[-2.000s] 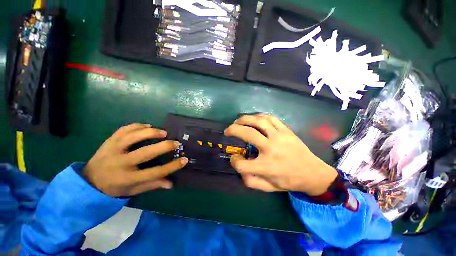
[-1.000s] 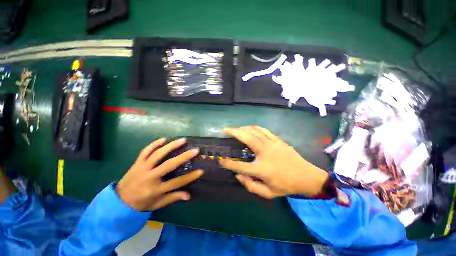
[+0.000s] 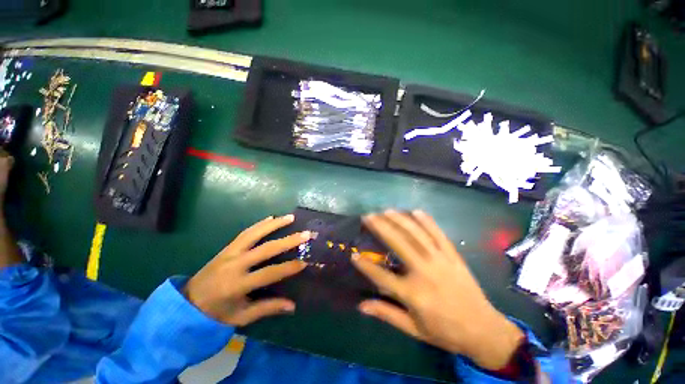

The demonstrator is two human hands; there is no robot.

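Note:
A black phone body (image 3: 330, 253) lies crosswise on its black foam holder (image 3: 334, 291) in front of me. Small yellow-orange marks run along its middle, and an orange flex (image 3: 373, 257) shows near its right end. My left hand (image 3: 244, 271) rests with spread fingers over the phone's left end, fingertips on the small board. My right hand (image 3: 432, 281) lies over the right end, fingers apart, thumb by the orange flex. It covers most of the main board. I see nothing held between the fingers of either hand.
A flex cable tray (image 3: 267, 139) and a strip tray (image 3: 420, 159) with white strips (image 3: 503, 156) stand behind. Clear plastic bags (image 3: 589, 251) lie right. Another phone body (image 3: 135, 169) on foam is at left. Another person's blue sleeve (image 3: 45, 307) shows at far left.
The view has shifted, so the trays and left phone sit further right in the picture than a second ago. My right hand's fingers have spread and lie flatter. My left hand stays over the left end.

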